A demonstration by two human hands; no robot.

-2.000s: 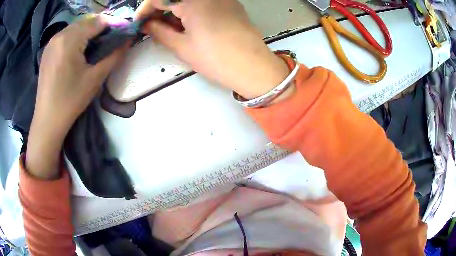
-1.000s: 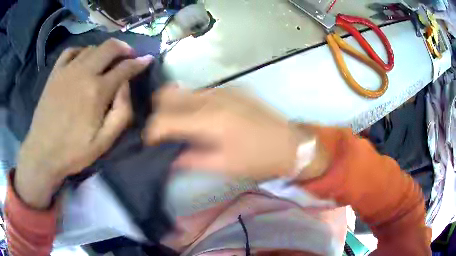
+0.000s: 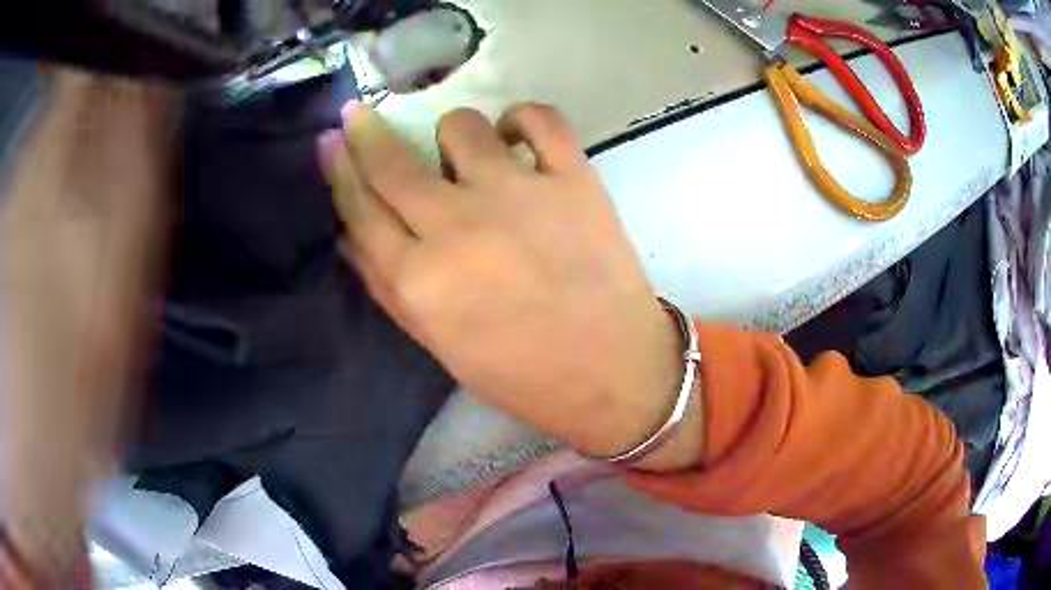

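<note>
A large dark cloth [image 3: 277, 334] lies over the left part of the machine bed and hangs over the table's front edge. My right hand [image 3: 496, 254] rests on the cloth's right edge, with index finger and thumb tips close together on it near the needle area. My left hand [image 3: 81, 288] is a blurred shape at the far left, cut off by the picture's edge; its fingers cannot be made out. The sewing machine head [image 3: 150, 40] is dark at the upper left. White cloth pieces [image 3: 254, 536] show below the dark cloth.
Scissors with a red and an orange-yellow handle [image 3: 853, 207] lie at the upper right on the machine bed [image 3: 599, 58] and white table [image 3: 738, 219]. Small yellow and dark tools [image 3: 1012, 75] sit at the far right table end. Dark and pale cloth [image 3: 945, 323] hangs at right.
The dark cloth has been spread flat towards the needle area. My right hand has moved up to the cloth's edge by the needle. My left hand has moved to the far left.
</note>
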